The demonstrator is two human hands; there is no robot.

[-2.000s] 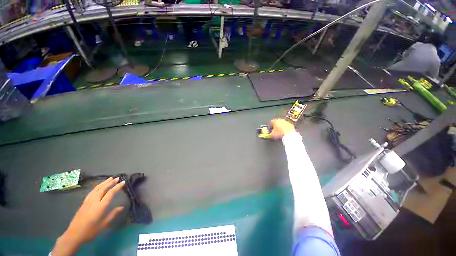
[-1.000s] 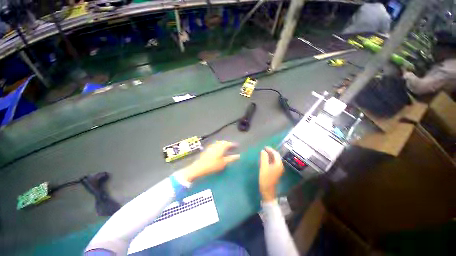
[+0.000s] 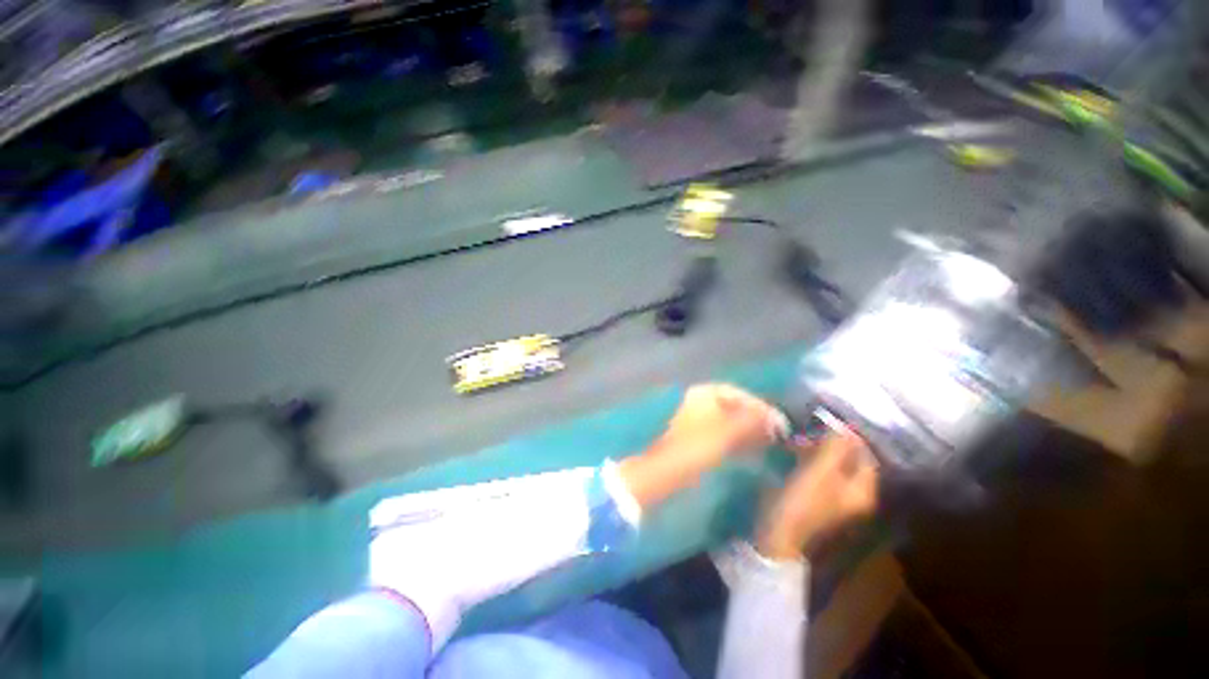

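The frame is blurred. My left hand (image 3: 716,431) and my right hand (image 3: 825,491) are close together at the near side of the tape dispenser (image 3: 915,345). Their fingertips nearly meet; whether they pinch anything is too blurred to tell. A power supply board (image 3: 507,362) lies component side up on the belt beyond my left forearm, its black cord (image 3: 623,318) trailing right. The white pad sheet (image 3: 444,507) is partly hidden under my left forearm.
A second yellow board (image 3: 700,211) with a cord lies farther back. A green board (image 3: 139,431) with a cord (image 3: 302,444) lies at the left. A brown carton (image 3: 1127,391) stands at the right. A dark round shape (image 3: 1111,269) is beyond the dispenser.
Both hands have moved right to the dispenser's near side and closer together. The view has shifted and blurred. Earlier, my right hand was reaching across the belt.
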